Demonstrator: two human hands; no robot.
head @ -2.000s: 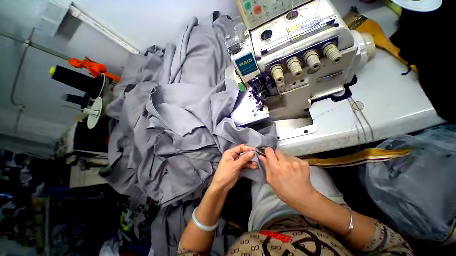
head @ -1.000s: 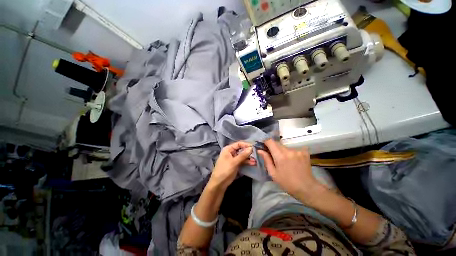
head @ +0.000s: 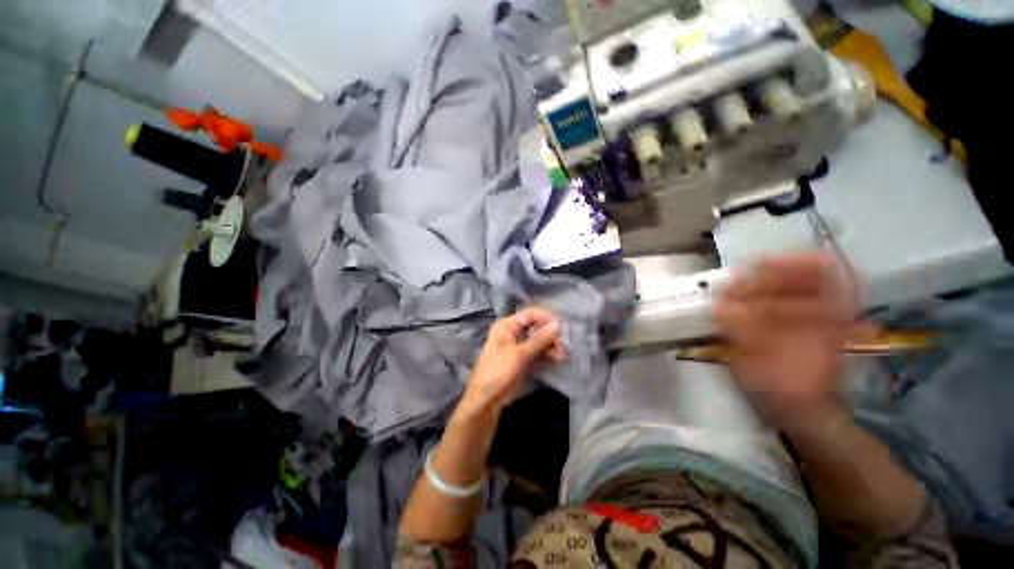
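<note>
My left hand (head: 517, 350) pinches the edge of the grey cloth (head: 417, 228), just below the machine's needle area. The cloth lies in a large heap left of the machine, and a part hangs over the table edge towards my lap. My right hand (head: 789, 328) is off the cloth, over the table's front edge at the right, and strongly blurred. I cannot tell whether it holds anything. The cream-white overlock machine (head: 712, 83) stands behind, with a teal label, cream dials and a lit needle area (head: 578, 228).
The white table (head: 917, 211) has a yellow-black striped edge (head: 890, 339). A clear plastic bag (head: 956, 389) is at the right, black cloth (head: 984, 122) at the far right. A black thread cone (head: 184, 156) and orange cloth (head: 222, 130) are at the left.
My right hand has let go of the cloth and moved right, over the table's front edge. My left hand still pinches the cloth. The view has shifted slightly.
</note>
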